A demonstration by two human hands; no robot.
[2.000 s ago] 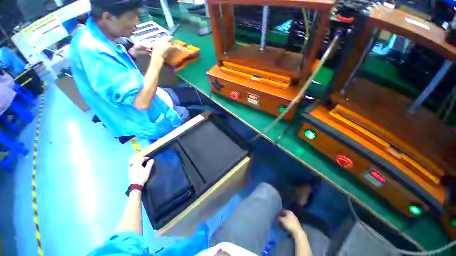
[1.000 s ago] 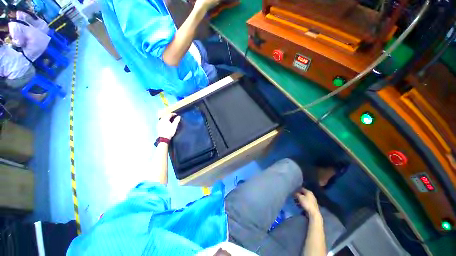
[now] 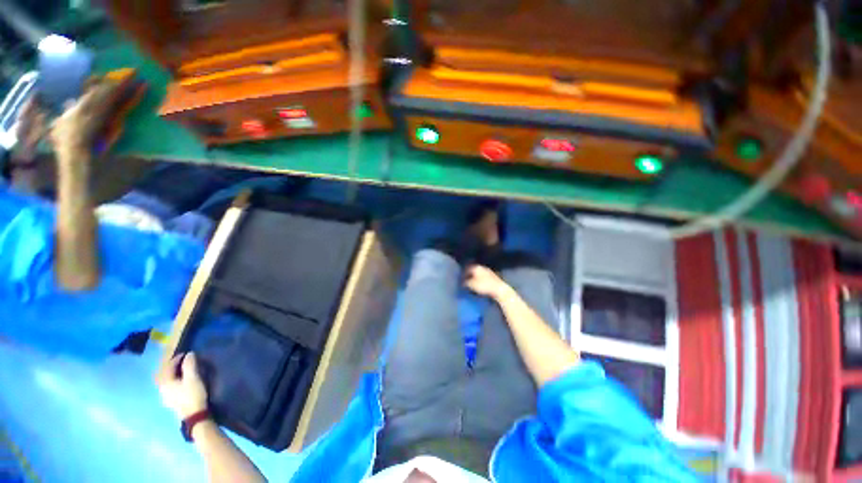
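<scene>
The carton with black tray inserts stands left of my legs, with tan edges and two large black recesses. My left hand rests on its near left edge, fingers over the rim; I cannot tell if it grips anything. My right hand lies on my lap between my thighs, fingers partly curled; nothing is seen in it. The orange-brown press stands straight ahead, with glowing green start buttons, a red knob and red digits on its front.
More presses stand left and right on the green bench. A white foam tray with dark slots lies right of my legs, beside red and white stacked trays. A neighbour's arm is at left. A pale hose hangs at right.
The view has swung right, so the carton appears further left and the trays on the right have come into view. My left hand stays at the carton's edge and my right hand stays on my lap.
</scene>
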